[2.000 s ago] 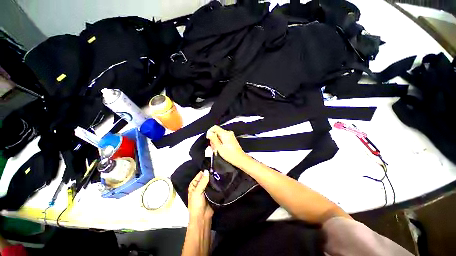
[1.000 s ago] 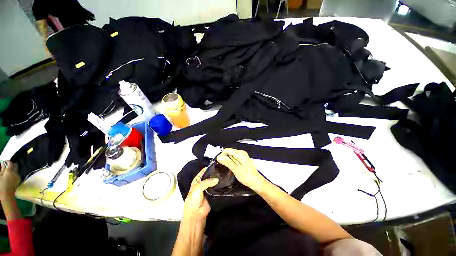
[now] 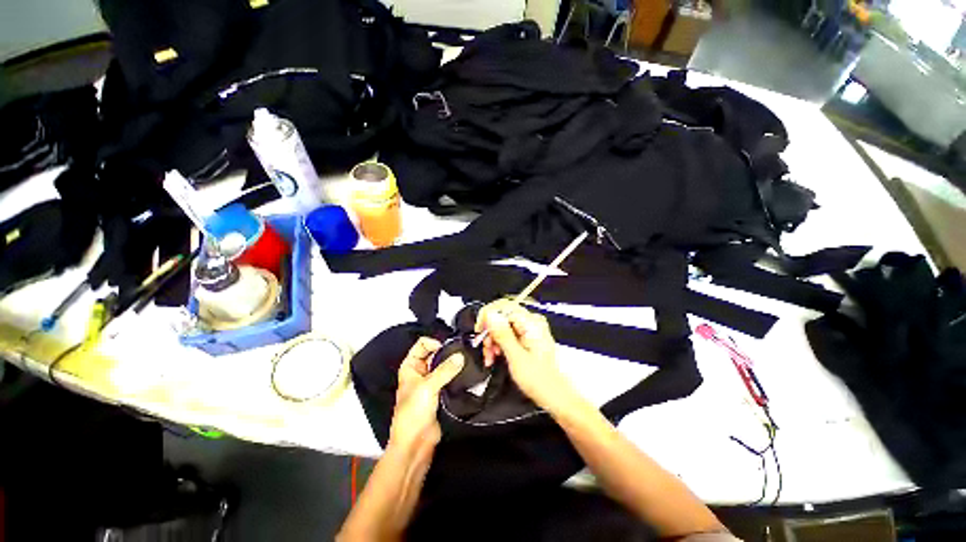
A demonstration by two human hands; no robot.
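A black fabric piece with a pale curved line along its lower edge lies in front of me. My left hand grips its left side, thumb on top. My right hand holds a pale wooden stick like a pen, its upper end pointing up and right. The stick's lower tip is at the opening of the black piece, partly hidden by my fingers. A small pale spot shows inside the piece.
A blue tray with a whitish bottle stands left, near a tape roll, spray can, blue cup and orange jar. Black bags and straps lie behind. Red-black snips lie right.
The pale stick now shows in my right hand. My left hand still holds the black piece. The view has shifted, and the person's arm at the left edge is gone from view.
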